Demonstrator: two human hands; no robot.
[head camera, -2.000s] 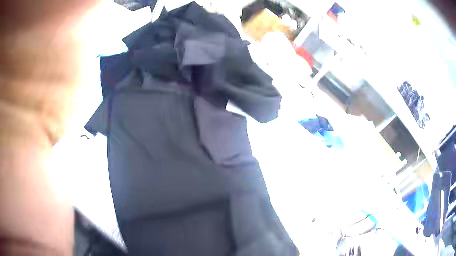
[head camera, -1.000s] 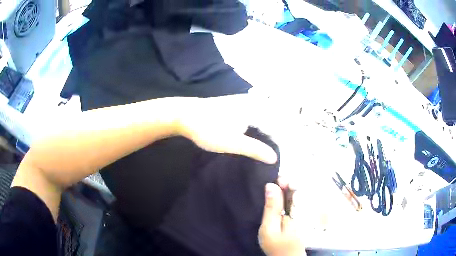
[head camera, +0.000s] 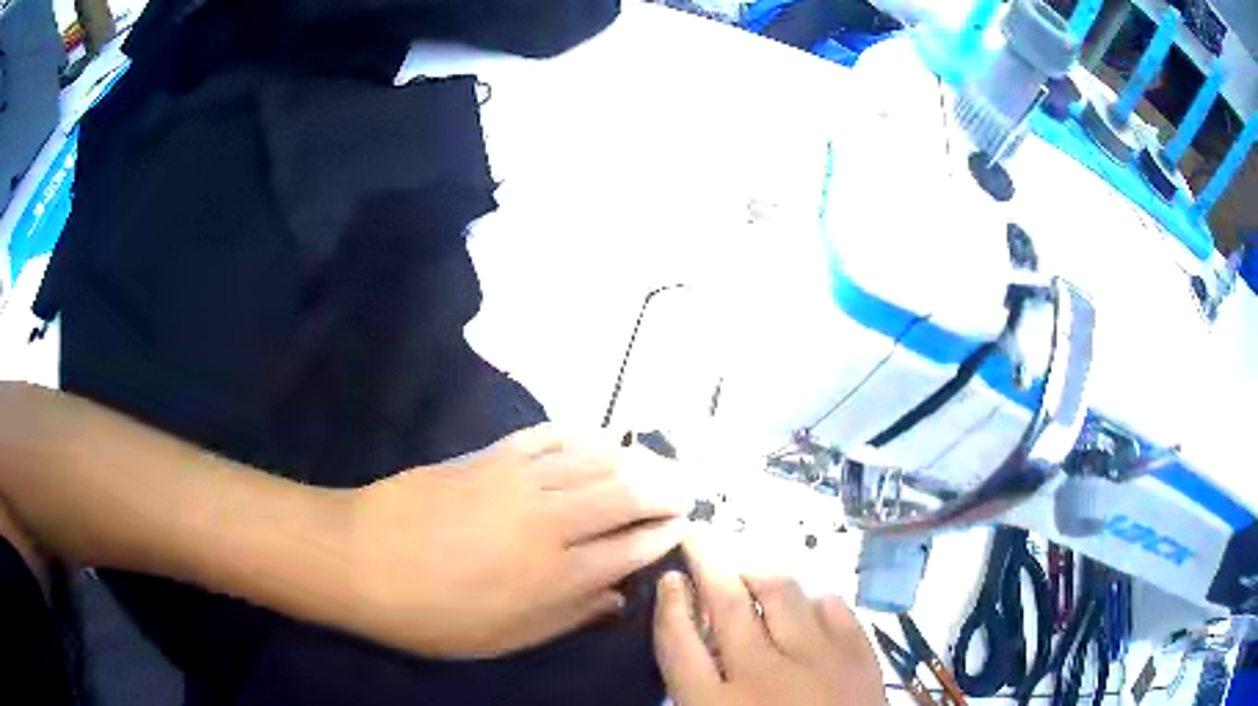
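The black garment panel (head camera: 276, 262) lies over the left part of the white table and down to the front, with a frayed right edge. My left hand (head camera: 497, 545) lies on the cloth, fingers pointing right, its fingertips at the cloth edge. My right hand (head camera: 773, 641) is at the bottom centre, thumb and fingers pinching the cloth edge beside the left fingertips. The white sewing machine head (head camera: 952, 372) with blue stripe and JACK lettering stands to the right. Its metal presser foot area (head camera: 855, 490) is right of my fingertips.
Black-handled scissors (head camera: 1000, 621) and orange-handled snips (head camera: 927, 665) lie below the machine head at lower right. Blue thread-guide pins (head camera: 1145, 62) stand at upper right. A blue plastic bag (head camera: 814, 28) lies at the far side. Bunched black cloth covers the upper left.
The view has moved closer to the machine, whose head now fills the right side. The left hand has drawn beside the right, both at the cloth edge. The cloth appears further left.
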